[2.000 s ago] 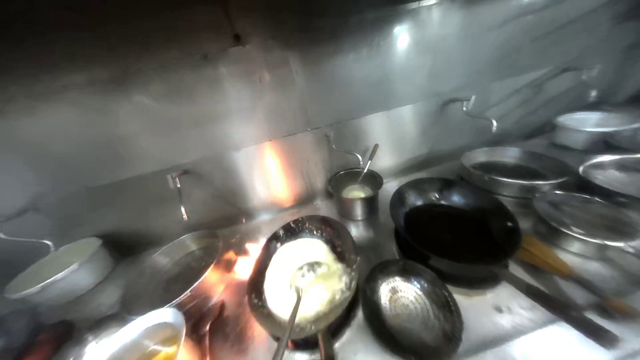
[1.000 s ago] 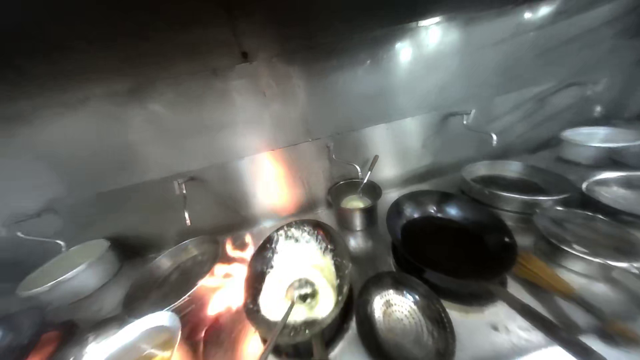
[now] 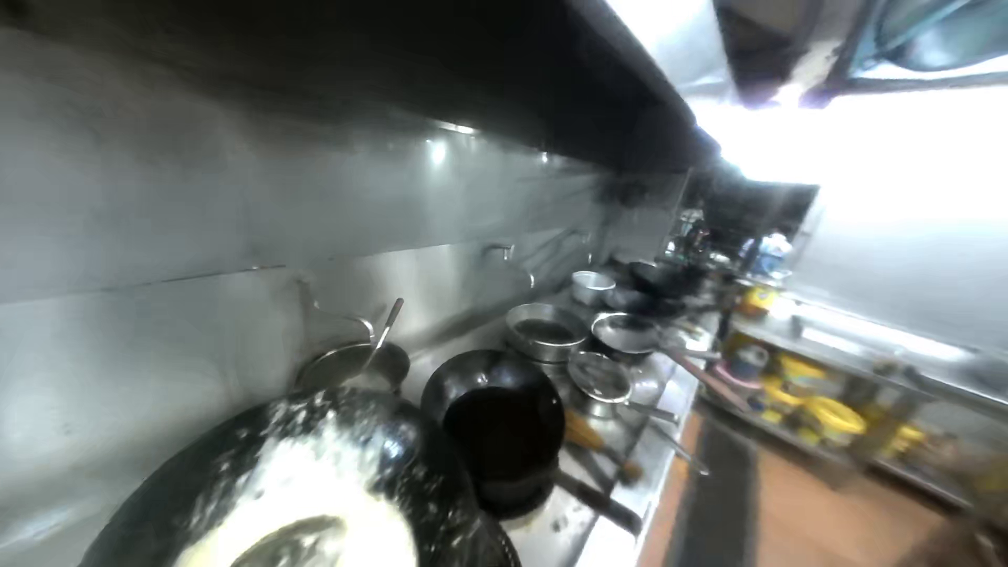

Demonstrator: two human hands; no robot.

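Observation:
Neither of my hands shows in the head view. A black wok [image 3: 429, 465] fills the lower left, large and close, with a pale creamy food [image 3: 315, 492] spread in it and streaked up its wall. The round bowl of a ladle [image 3: 291, 543] lies in that food at the bottom edge; its handle is out of sight. Behind the wok stands a metal pot [image 3: 335, 365] with a spoon or ladle handle [image 3: 390, 321] leaning out of it. To the right sits a second black wok [image 3: 504, 425], dark inside, its handle [image 3: 598, 501] pointing to the lower right.
Metal pans [image 3: 546, 331], a wire strainer [image 3: 600, 376] and a wooden-handled brush [image 3: 584, 431] lie along the steel range beyond. Taps [image 3: 504, 250] project from the steel wall. At the right, a steel counter [image 3: 874, 358] has yellow containers [image 3: 833, 417] beneath it, across a tiled floor [image 3: 819, 488].
The view has swung to the right, bringing the aisle and far counter in. The food wok now appears raised and nearer, partly in front of the pot. The flames seen earlier are out of view.

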